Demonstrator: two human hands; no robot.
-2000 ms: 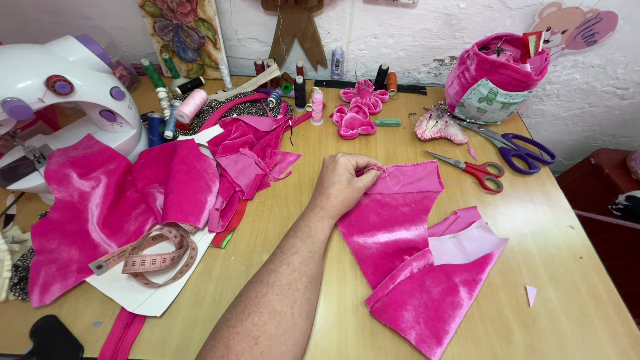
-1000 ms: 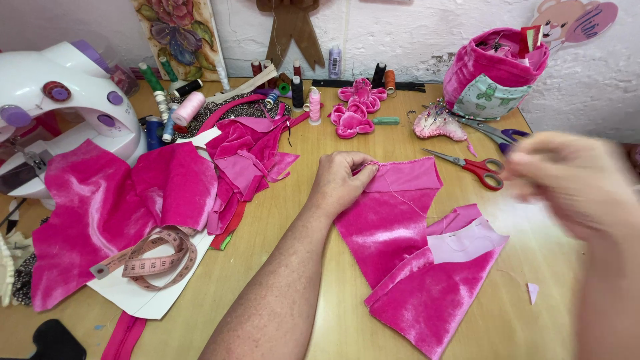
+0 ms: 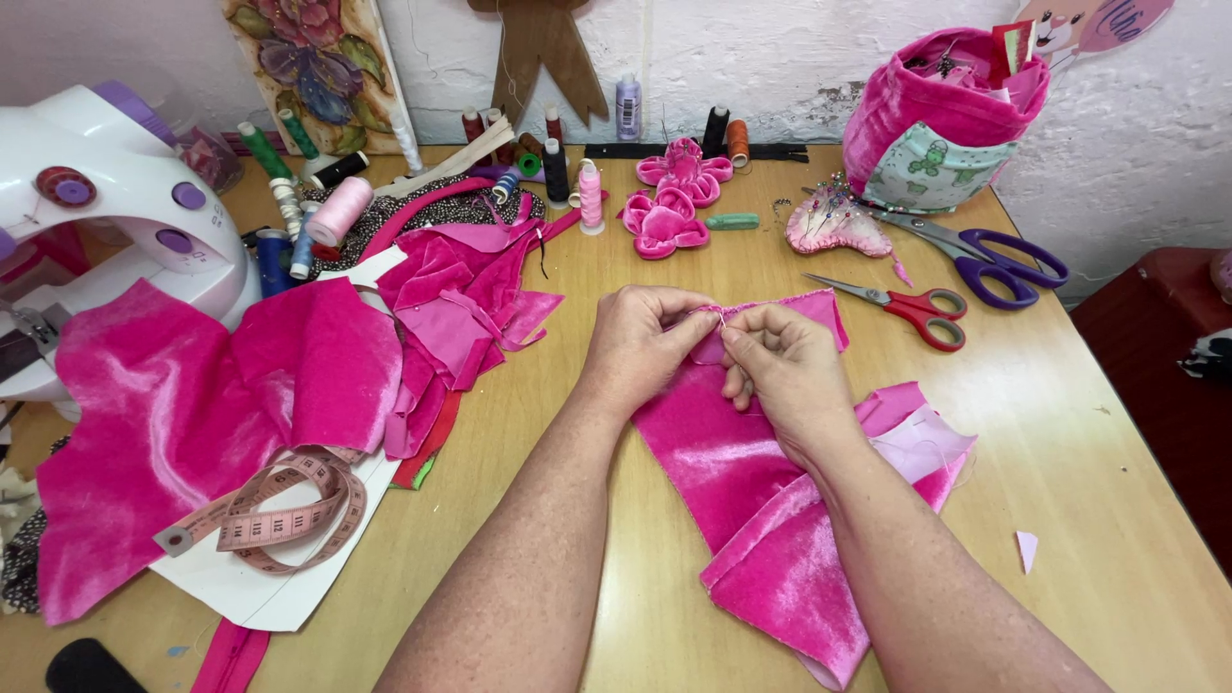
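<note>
A pink velvet piece [image 3: 712, 462] with a folded top edge lies on the table under both hands. My left hand [image 3: 650, 342] pinches that top edge between thumb and fingers. Right beside it, my right hand [image 3: 784, 371] has its thumb and forefinger closed together at the edge, on a fine light thread; a needle cannot be made out. The lower part of the velvet is folded over, with a pale pink lining strip [image 3: 919, 445] showing, and loose thread lies on that strip. My right forearm covers part of the cloth.
Red-handled scissors [image 3: 914, 306], purple-handled scissors [image 3: 982, 252] and a pincushion [image 3: 835, 229] lie to the right. A velvet basket [image 3: 938, 120] stands behind them. At left are a sewing machine [image 3: 115, 192], velvet pieces [image 3: 192, 404] and a tape measure [image 3: 289, 520]. Thread spools and velvet flowers [image 3: 664, 221] sit behind.
My right hand, out of view at first and then blurred at the right, has come in to the cloth's top edge beside my left hand. The left hand has stayed at that edge.
</note>
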